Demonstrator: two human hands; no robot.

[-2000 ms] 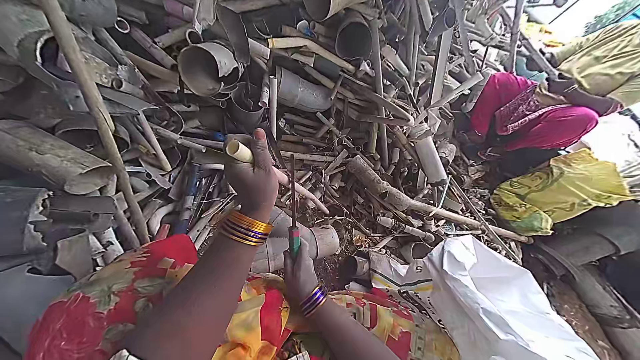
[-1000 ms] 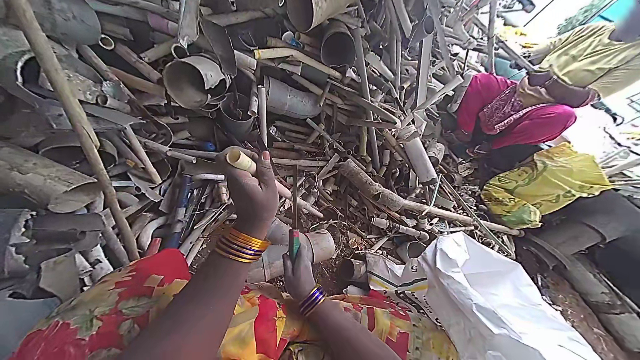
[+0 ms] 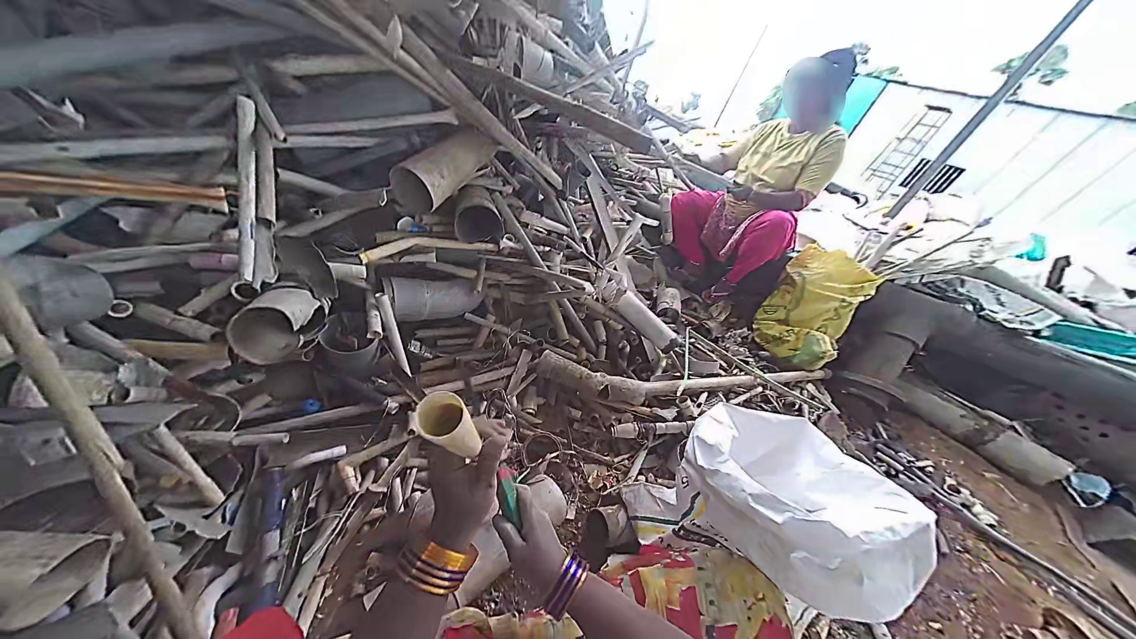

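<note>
My left hand (image 3: pixel 461 493) grips a short cream plastic pipe piece (image 3: pixel 446 424), its open end tilted up toward me. Close to its right, my right hand (image 3: pixel 532 537) is closed around the green and red handle of a hand tool (image 3: pixel 509 497); the tool's far part is hard to make out against the pile. A larger grey pipe piece (image 3: pixel 546 501) lies behind and below my hands. An open white sack (image 3: pixel 808 506) stands to the right of my right hand.
A heap of scrap plastic pipes (image 3: pixel 435 297) rises ahead and to the left. A long pole (image 3: pixel 89 461) slants at the left. Another person (image 3: pixel 772 177) sits beyond the heap, beside a yellow bag (image 3: pixel 812 306). Large pipes (image 3: pixel 985 435) lie along the right.
The view has tilted up, showing more of the other person and the background. Both hands keep hold of the pipe piece and the tool.
</note>
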